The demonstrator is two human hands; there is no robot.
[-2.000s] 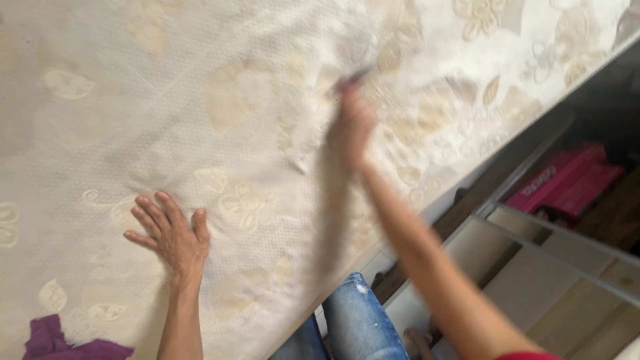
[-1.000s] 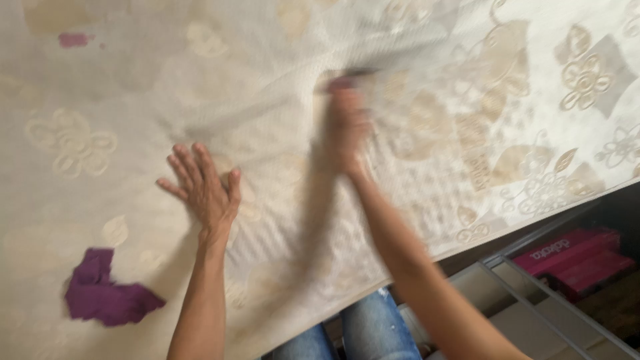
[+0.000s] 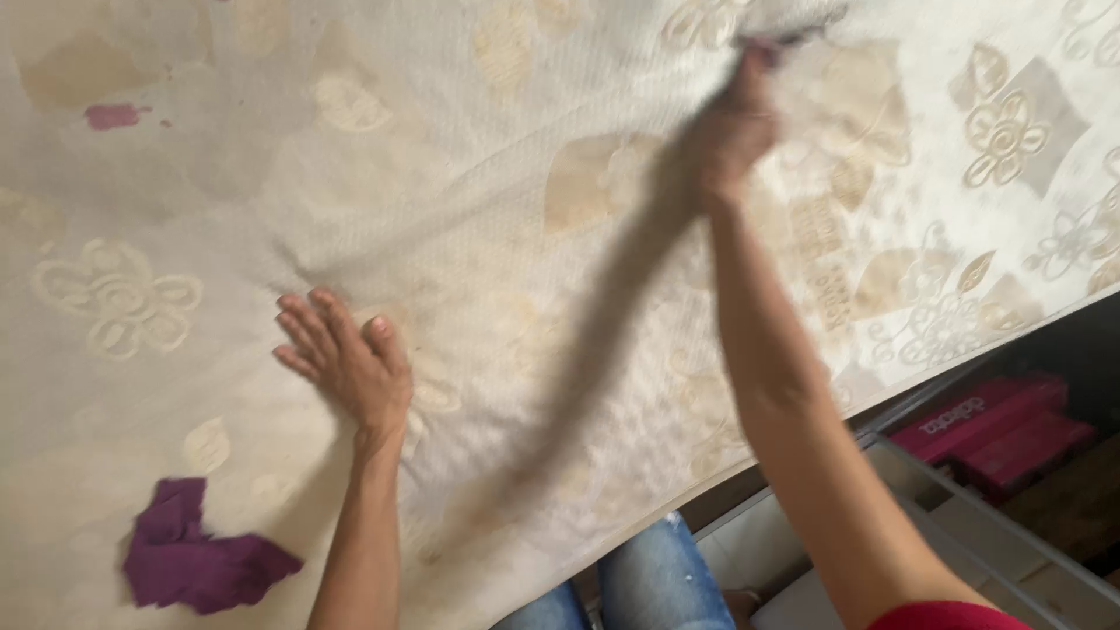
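Note:
A pale cloth with a floral pattern [image 3: 490, 289] covers the surface before me. My left hand [image 3: 354, 354] lies on it, fingers spread, holding nothing; small creases run out from around it. My right hand [image 3: 744, 127], blurred, is farther off at the upper right and grips a small dark thing [image 3: 787, 37] that sticks out past the fingers toward the right. What this thing is cannot be told from the blur. A piece of purple fabric [image 3: 197, 556] lies crumpled on the cloth, lower left of my left hand.
The covered surface ends in a slanting edge at the lower right. Below it are a pink box [image 3: 989, 429] with writing on it and a metal-framed rack or drawer [image 3: 971, 542]. My knees in blue jeans [image 3: 665, 573] are under the edge. A pink stain [image 3: 114, 115] marks the cloth.
My right hand has moved up and to the right over the cloth since the last frame. My left hand stays flat on the cloth. The view has shifted since the first frame, showing more of the purple fabric.

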